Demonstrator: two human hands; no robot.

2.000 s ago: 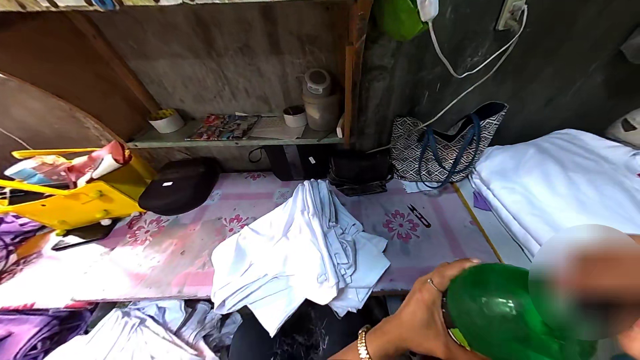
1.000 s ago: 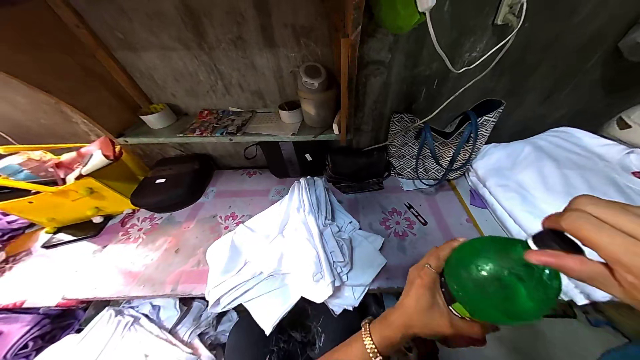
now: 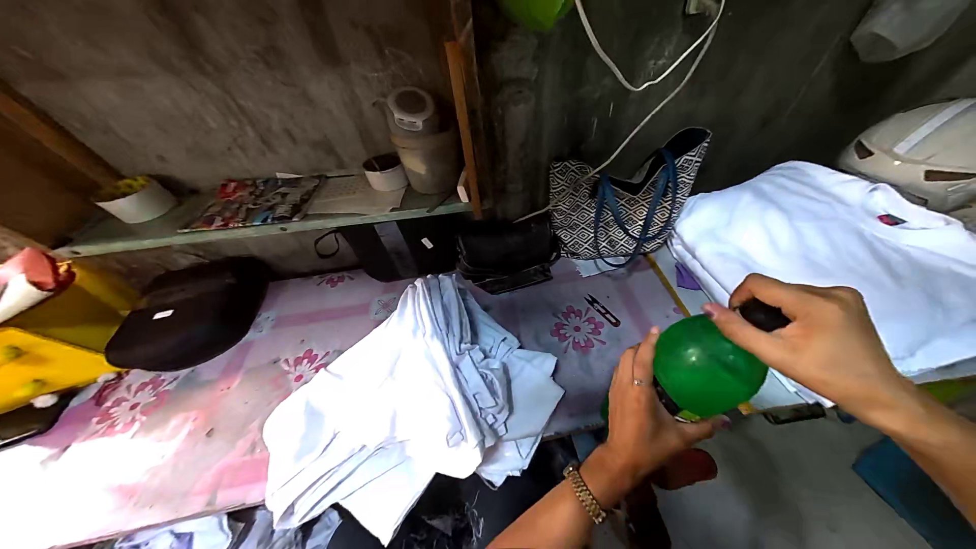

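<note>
My left hand [image 3: 640, 396] is wrapped around a green plastic bottle [image 3: 705, 366] with a label. The fingers of my right hand [image 3: 816, 335] grip the bottle's black cap [image 3: 762, 314], which sits at its upper right. The bottle is tilted, its cap end towards my right hand, over the table's right front edge. A pile of white cloth [image 3: 412, 381] lies left of my left hand. Thread snips [image 3: 602, 310] rest on the flowered tablecloth [image 3: 576, 354] beyond the bottle.
White folded shirts [image 3: 816, 221] lie at the right, beside a patterned tote bag [image 3: 572, 213]. Black pouches [image 3: 507, 252] and a black case [image 3: 191, 313] stand along the back. A shelf [image 3: 267, 229] holds a thermos-like container [image 3: 427, 152] and magazines [image 3: 259, 200]. A yellow container [image 3: 46, 366] is at left.
My right hand was blurred near the bottle two seconds ago; now its fingers are on the cap. The bottle's cap end now points more upward. The view has shifted right.
</note>
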